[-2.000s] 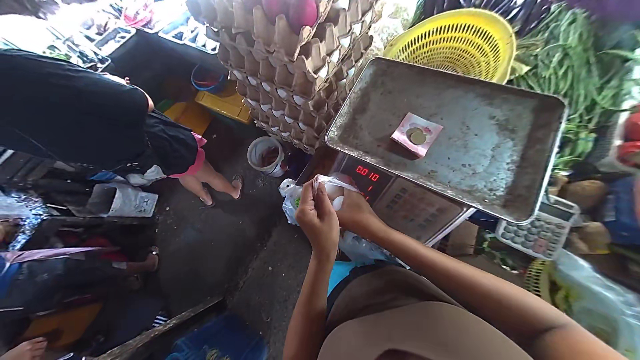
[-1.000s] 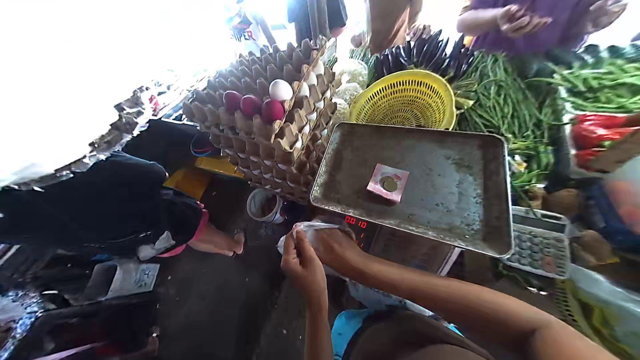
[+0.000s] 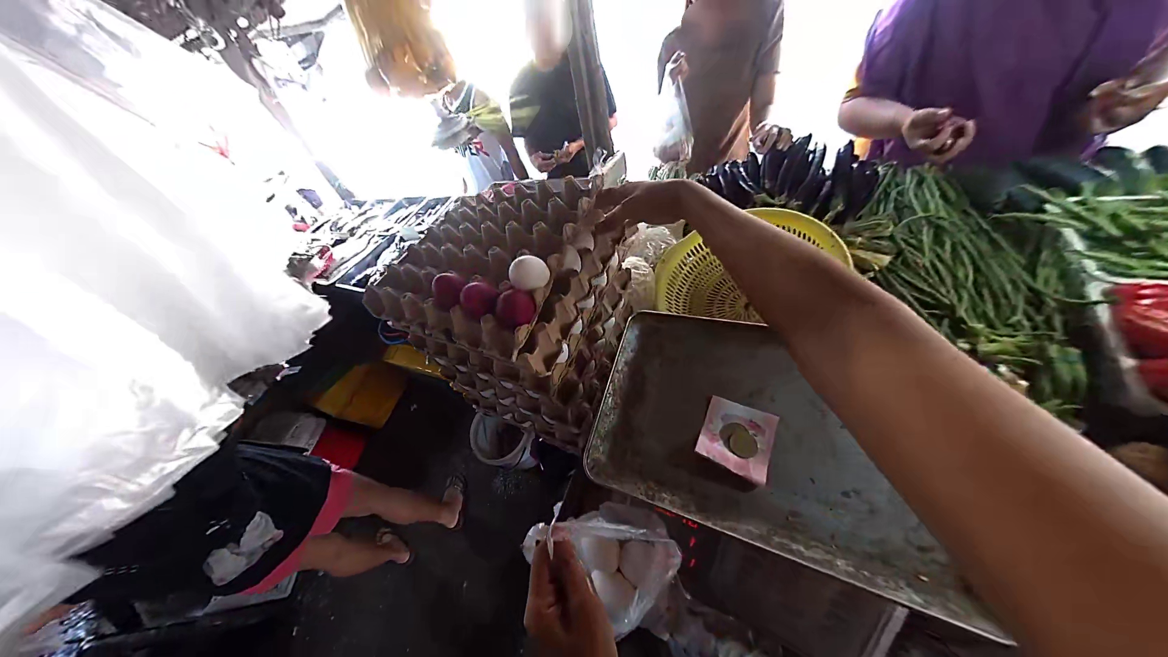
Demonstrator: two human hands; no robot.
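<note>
My left hand (image 3: 566,584) grips the gathered rim of a clear plastic bag (image 3: 662,557) with several white eggs (image 3: 613,570) inside, low at the centre. Above it, my right arm stretches across the metal weighing tray (image 3: 821,456), and my right hand (image 3: 639,203) is at the back right edge of the stacked cardboard egg trays (image 3: 429,237). Its fingertips are partly hidden, so its hold is unclear. One white egg (image 3: 529,273) and several dark pink eggs (image 3: 478,298) sit on the top tray. A folded pink banknote (image 3: 759,443) with coins (image 3: 737,440) lies on the weighing tray.
A yellow plastic basket (image 3: 698,283), eggplants (image 3: 794,173) and long green beans (image 3: 949,246) stand behind the weighing tray. White plastic sheeting (image 3: 119,274) hangs at left. A white bucket (image 3: 500,443) is on the floor near a person's legs (image 3: 365,520); several people stand beyond the produce.
My right hand has left the bag and reached up and away to the egg trays. The bag hangs from my left hand, its eggs now visible. The view has tilted up.
</note>
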